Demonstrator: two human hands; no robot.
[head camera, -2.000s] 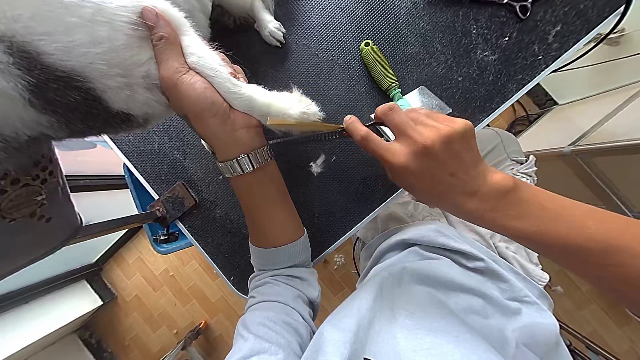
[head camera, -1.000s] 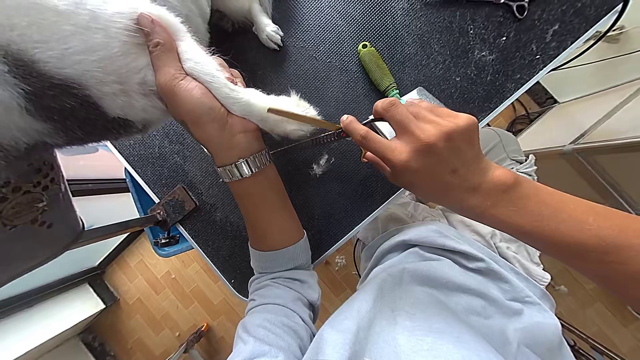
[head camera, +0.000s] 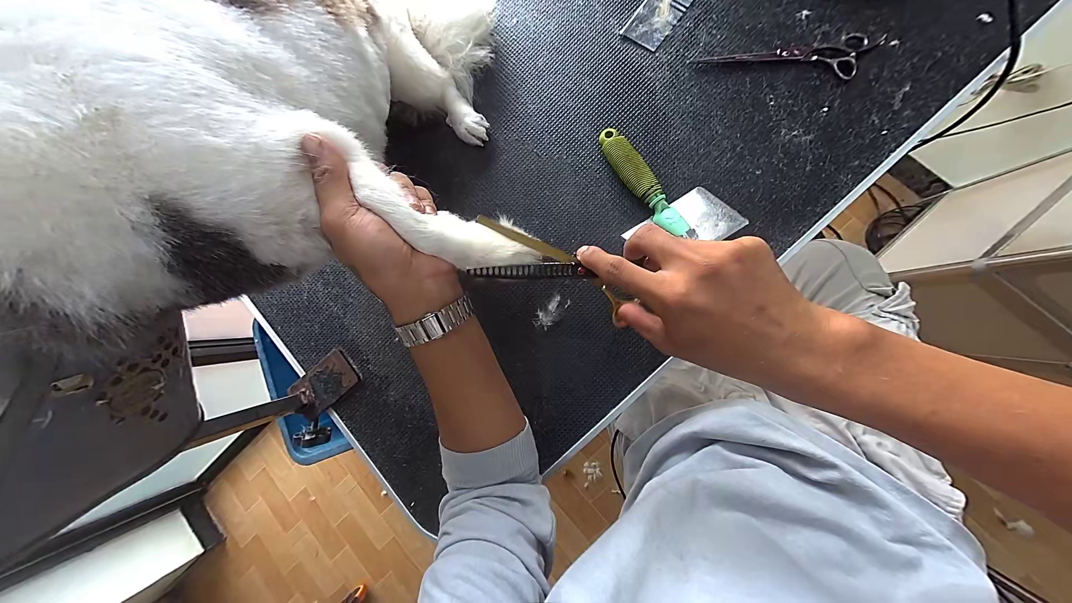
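A white dog with dark patches (head camera: 193, 126) takes up the upper left. My left hand (head camera: 377, 230), with a metal watch (head camera: 435, 325) on its wrist, is wrapped around the dog's stretched leg (head camera: 389, 201), thumb on top and fingertips showing beyond it. My right hand (head camera: 712, 297) holds a pair of thinning shears (head camera: 528, 270) by the handles. Their gold-coloured plain blade and dark toothed blade stand apart, with the fur of the paw between them. A tuft of cut fur (head camera: 551, 311) lies just below the blades. Part of the paw is hidden behind the gold-coloured blade.
On the black textured grooming table (head camera: 544, 151) lie a green-handled grooming tool (head camera: 632, 167), its head over a pale flat plate (head camera: 712, 213), and dark scissors (head camera: 783, 57). A metal clamp (head camera: 327, 385) grips the left edge, over a blue bin (head camera: 314, 440). A black cable (head camera: 997, 84) hangs at the right.
The view has shifted slightly, showing more of the table's far side. Both hands keep their hold on the leg and shears. The shears' blades have changed their angle a little at the paw.
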